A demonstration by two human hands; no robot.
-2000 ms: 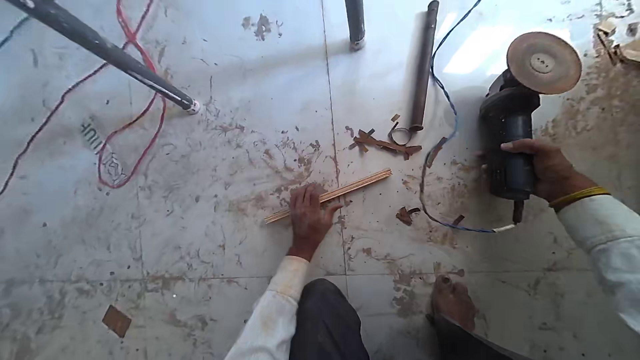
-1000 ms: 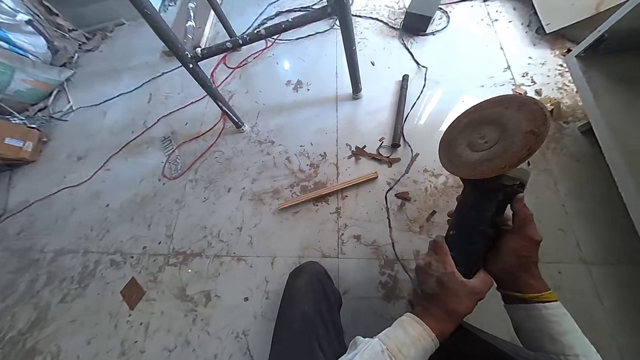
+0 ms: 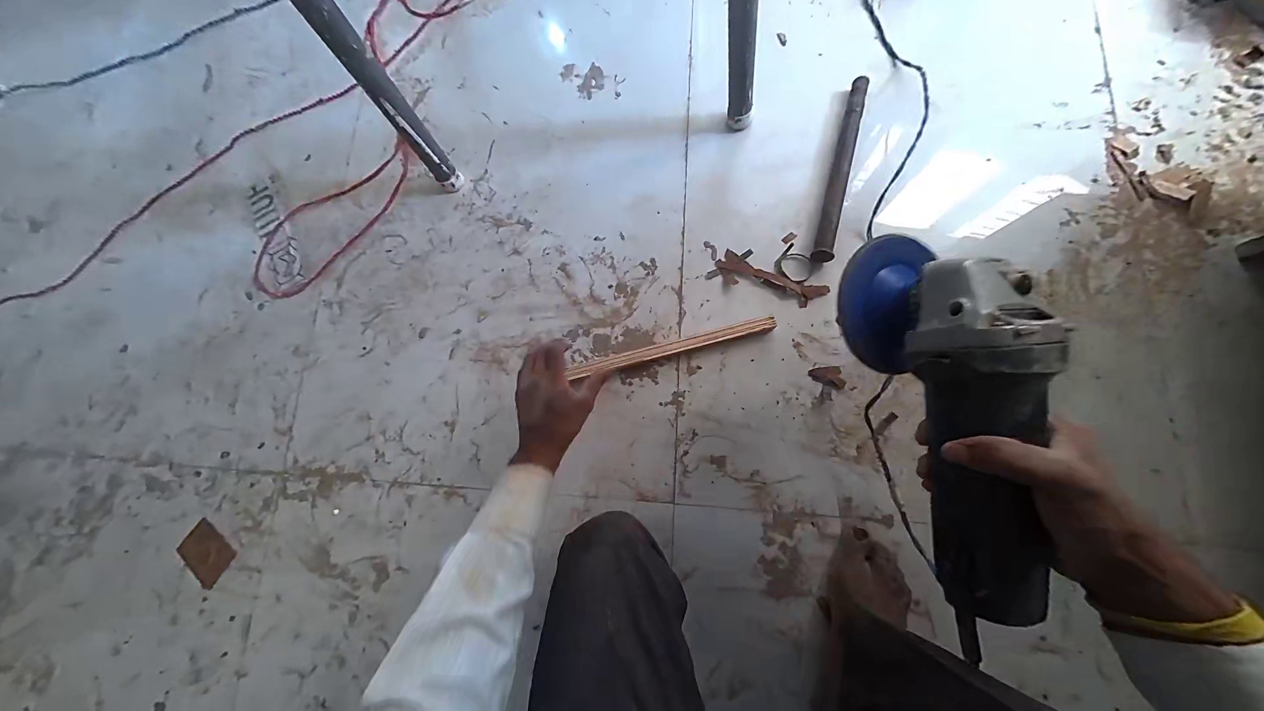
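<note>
My left hand (image 3: 553, 400) grips the left end of a thin wooden strip (image 3: 681, 346) that lies at a slant on the tiled floor. My right hand (image 3: 1057, 494) is closed around the dark body of an angle grinder (image 3: 987, 405), held upright to the right of the strip. The grinder's disc (image 3: 882, 303) shows a blue face and points left. Whether the disc is spinning cannot be told. A cord leaves the grinder's lower end near my right foot.
A dark metal pipe (image 3: 841, 173) lies beyond the strip, beside wood scraps (image 3: 770, 278). Two metal legs (image 3: 741, 64) stand ahead. Red cord (image 3: 212, 163) loops at the left, and a dark cable (image 3: 918, 118) runs at the right. More broken pieces (image 3: 1175, 188) lie at the far right.
One second ago both my hands were on the grinder and the strip lay untouched. My left hand has since moved left and taken hold of the strip. The disc has turned to show its blue face.
</note>
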